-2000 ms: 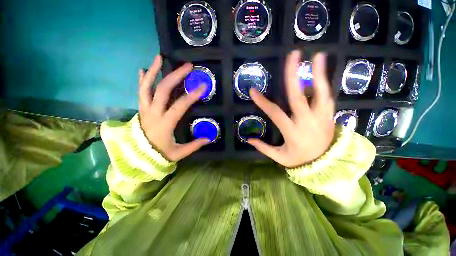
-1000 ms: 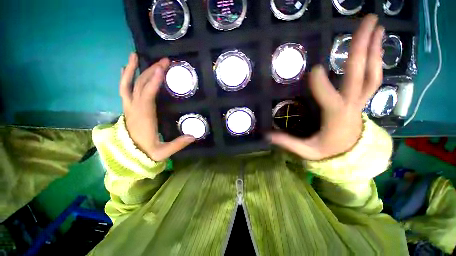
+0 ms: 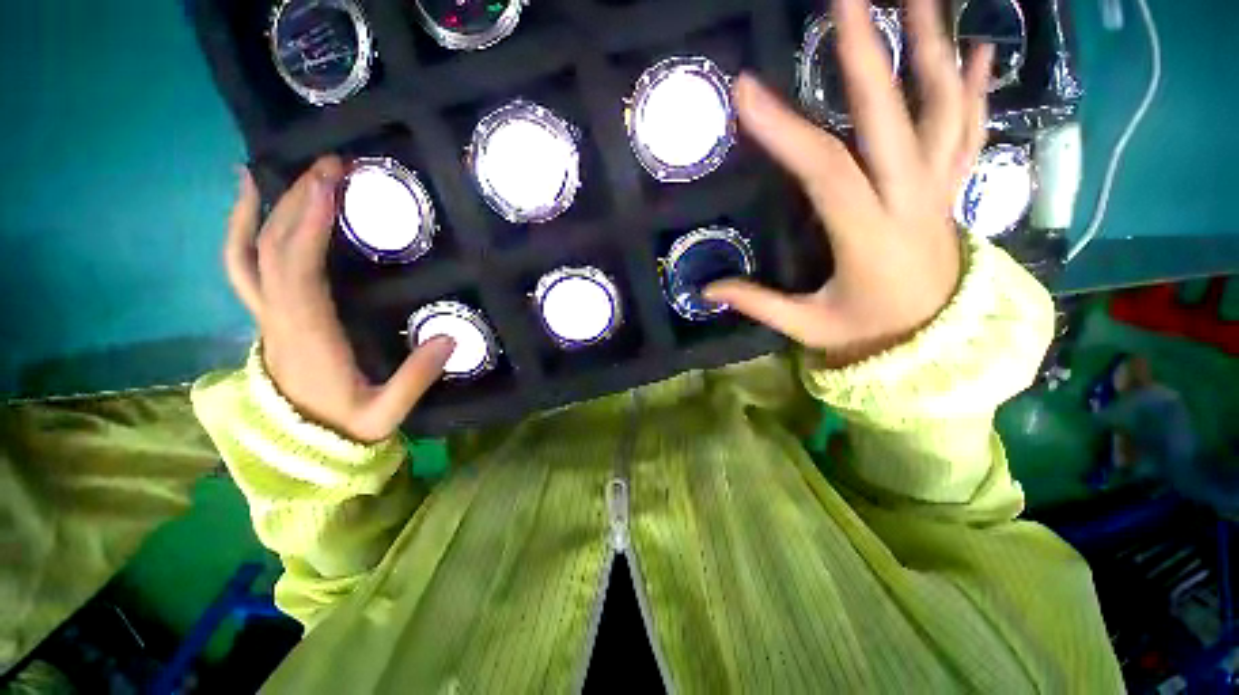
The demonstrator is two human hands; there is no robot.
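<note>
A black foam tray point(image 3: 598, 367) holds round silver-rimmed smartwatches in square pockets and lies tilted, its left end nearer me. Several faces glow white, such as the middle watch point(image 3: 523, 162). My left hand point(image 3: 310, 312) is at the tray's left end, its thumb tip on the glowing lower-left watch point(image 3: 466, 340) and an index fingertip beside the upper-left watch point(image 3: 386, 209). My right hand point(image 3: 883, 245) is spread over the tray's right part. Its thumb tip touches the dark-faced lower watch point(image 3: 708, 273); its fingers partly cover a watch point(image 3: 849, 68) behind. Neither hand holds anything.
The tray lies on a teal mat point(image 3: 95, 190) and overhangs its near edge. Plastic film wraps watches at the tray's right end. A white cable point(image 3: 1152, 95) curves on the right. A person's yellow-green sleeve point(image 3: 95, 489) shows at left. A red item point(image 3: 1175, 312) is at far right.
The tray has shifted left in view and turned askew. Blue faces have turned white, and yellow cross lines on one watch are gone. My right hand moved right, to the third column; my left stays at the left end.
</note>
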